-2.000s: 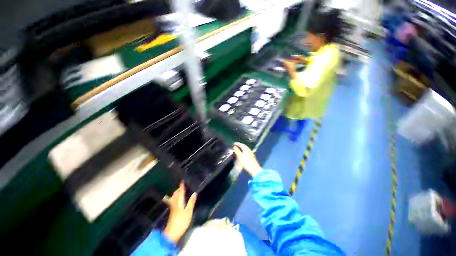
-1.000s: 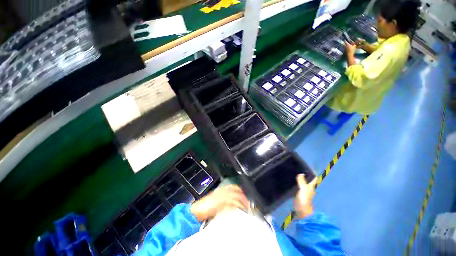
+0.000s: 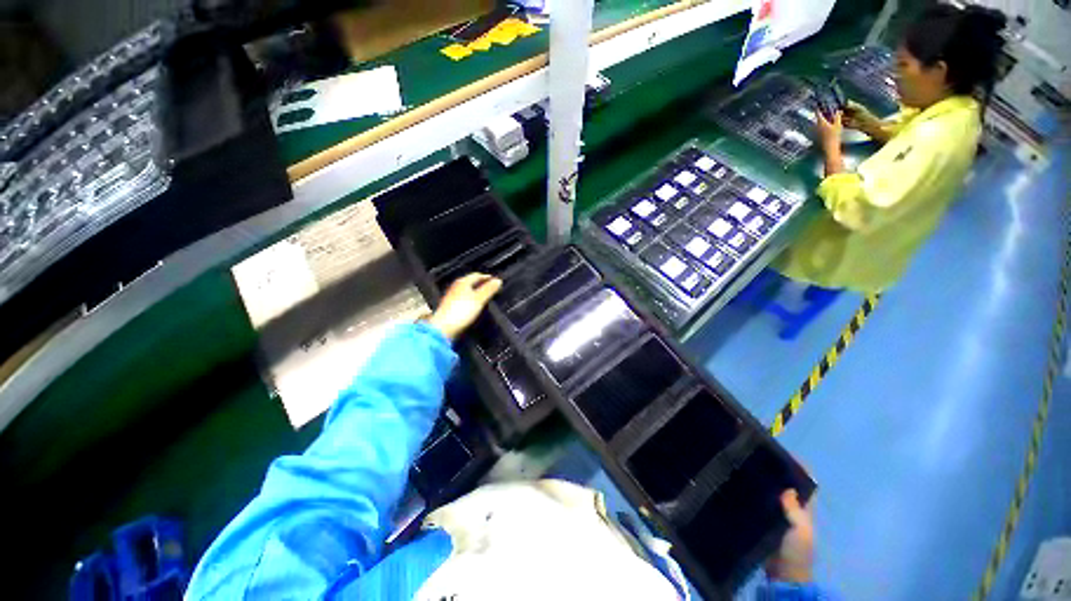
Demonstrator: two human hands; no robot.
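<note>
A long black foam tray [image 3: 658, 405] lies slantwise between my hands, over another tray [image 3: 517, 382] that shows beneath its left side. My left hand [image 3: 467, 305] holds the far left end of the upper tray. My right hand [image 3: 796, 534] grips its near right corner, partly cut off by my sleeve. The far pockets hold glossy phone screens [image 3: 584, 335], one with a bright reflection. The nearer pockets look dull black. Whether the upper tray touches the lower one is hard to tell.
Pale cardboard sheets [image 3: 323, 299] lie left of the trays. A shelf post [image 3: 567, 129] stands behind them. Blister trays [image 3: 693, 223] with labelled units are at back right, beside a person in yellow [image 3: 904, 194]. Blue bins [image 3: 132, 558] are at lower left. Another tray [image 3: 440, 458] is partly hidden by my arm.
The upper tray has shifted right and towards me, off the line of the stack, uncovering part of the tray below. My left hand has moved from near my body to the tray's far end.
</note>
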